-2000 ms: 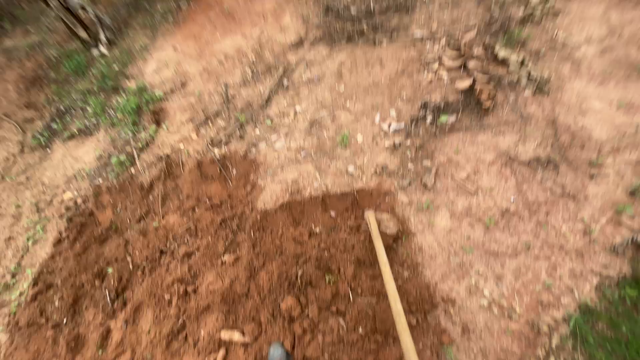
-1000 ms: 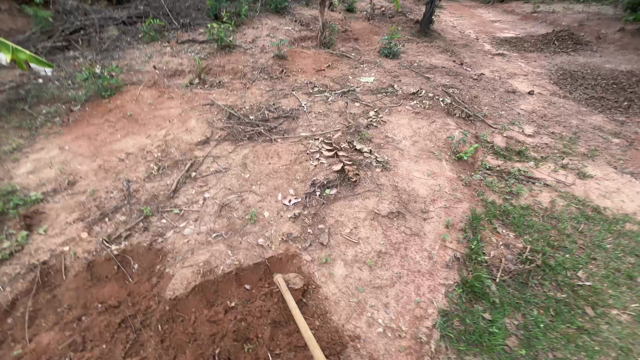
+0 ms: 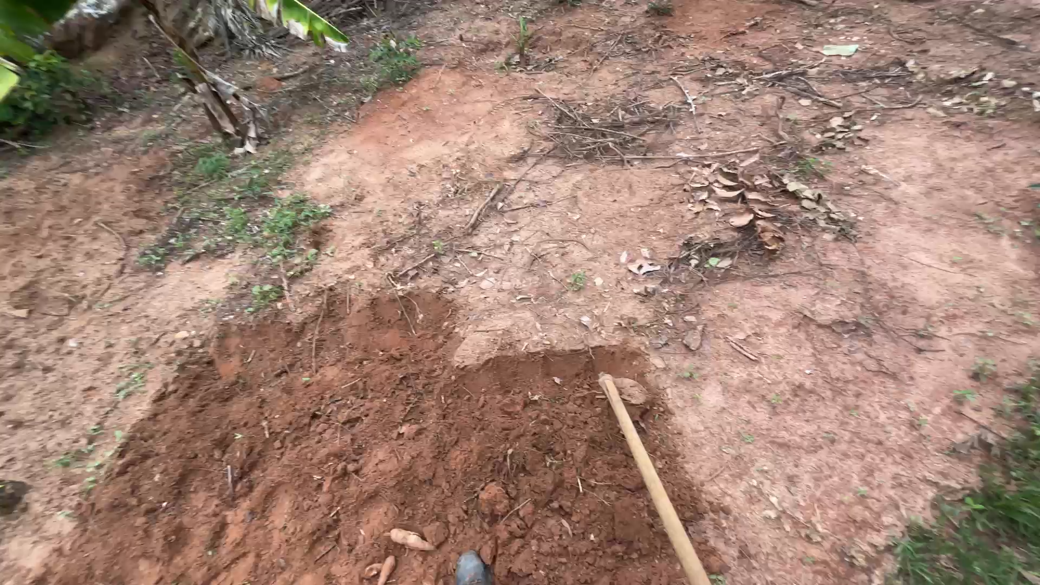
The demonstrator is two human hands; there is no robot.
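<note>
Neither of my hands is in view. A long wooden handle runs from the bottom edge up to the dug patch's far right corner. Its far end rests beside a dirt-covered lump, which may be the tool's head; soil hides its shape. Loose reddish-brown soil fills the dug patch. Near the bottom, a pale root-like piece lies on the soil, with a smaller brown piece close by. The toe of a dark boot shows at the bottom edge.
Harder, lighter ground borders the dug soil, with a low cut edge. Beyond it lie dry twigs and dead leaves. A banana plant's stem stands at the upper left; grass grows at the lower right.
The view swings up and right, then back down and left. The handle's far end stays by the same corner of the dug patch.
</note>
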